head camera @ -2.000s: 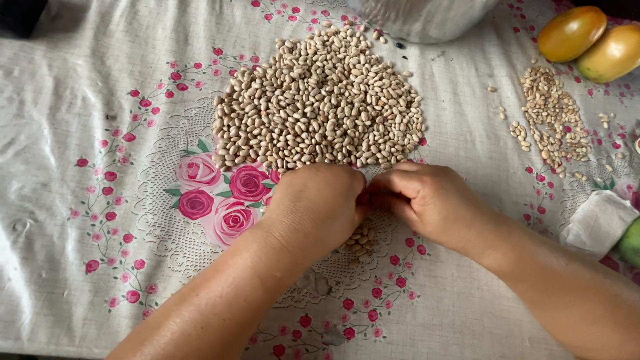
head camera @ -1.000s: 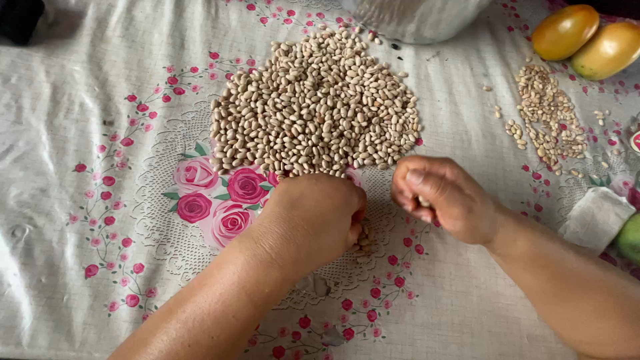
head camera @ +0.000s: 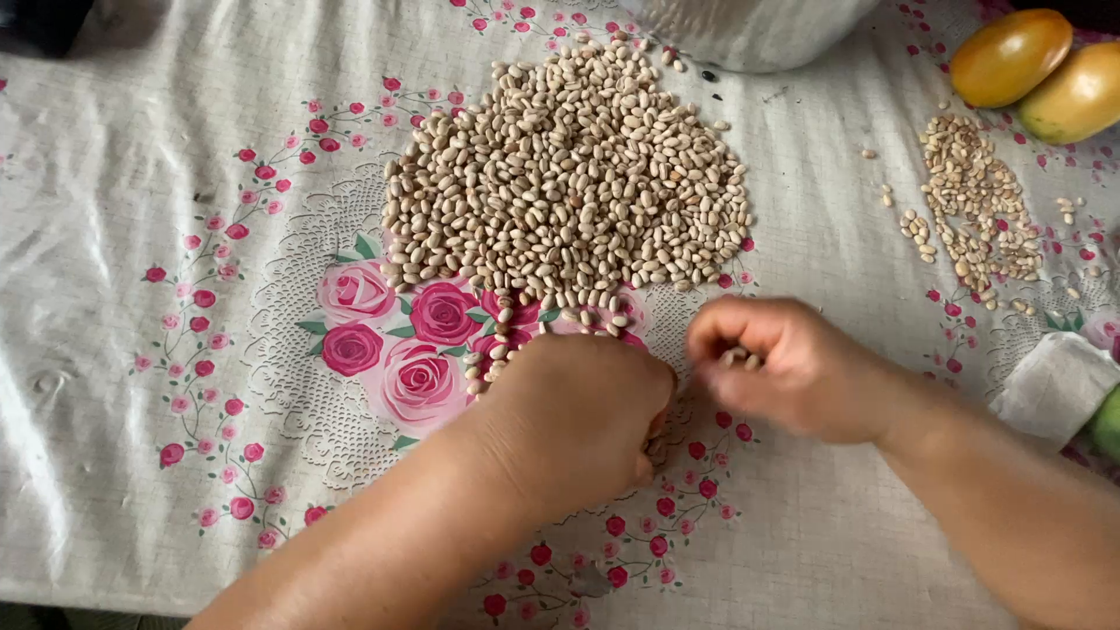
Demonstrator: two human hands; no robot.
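A large heap of pale dried beans (head camera: 569,175) lies on the flowered tablecloth. My left hand (head camera: 586,411) is at the near edge of the heap, back up, with its fingers mostly hidden beneath it; a few beans show below its fingertips, and whether it grips any cannot be told. Just right of it, my right hand (head camera: 779,367) is curled around several beans (head camera: 742,357), slightly blurred. Some loose beans (head camera: 490,359) lie on the printed roses left of my left hand.
A smaller patch of beans (head camera: 980,201) spreads at the right, near two orange-yellow fruits (head camera: 1011,57). A whitish container (head camera: 752,31) stands at the far edge, a dark object (head camera: 39,22) at the far left corner. A white wrapping (head camera: 1054,389) touches a green item (head camera: 1107,424) at the right.
Two seconds ago my hands were together; my right hand then moved away to the right and is now nearer my left hand again. Loose beans now show on the roses left of my left hand.
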